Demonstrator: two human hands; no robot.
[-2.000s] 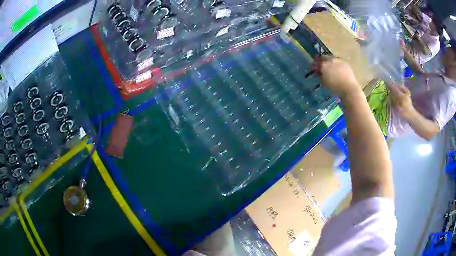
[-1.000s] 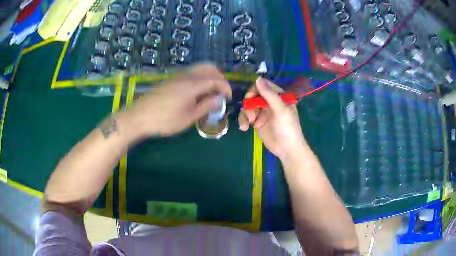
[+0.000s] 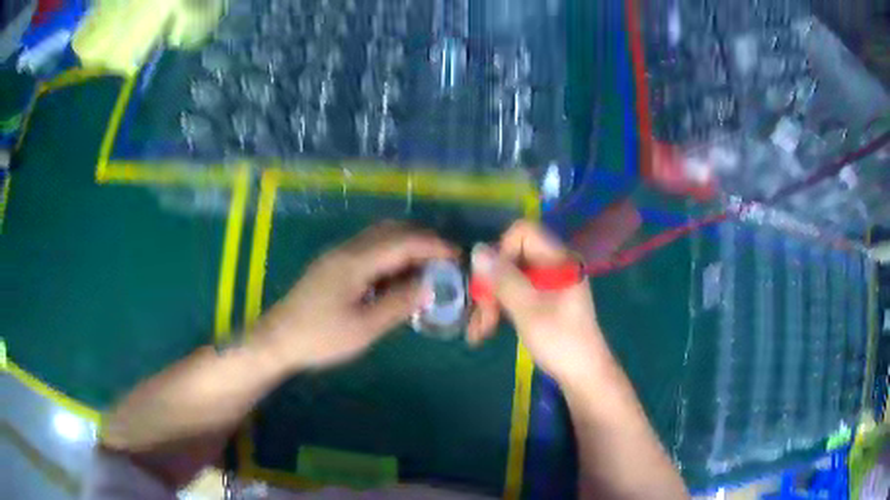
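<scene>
The view is blurred. My left hand holds a small round part with a pale centre by its left side, over the green mat. My right hand grips the red clip, its tip close to the right side of the round part. Whether the tip touches the part cannot be told. A red wire runs from the clip to the upper right. The gold-rimmed piece cannot be made out; the hands and the round part may cover it.
A tray of round parts lies behind the hands. A second parts tray is at the upper right, an empty ribbed tray at the right. A dull brownish-red block lies beyond my right hand. A green label is at the near edge.
From the reach over the empty tray, both hands came together at the round part, my right hand now with the red clip. Since one second ago, both hands sit lower in the view.
</scene>
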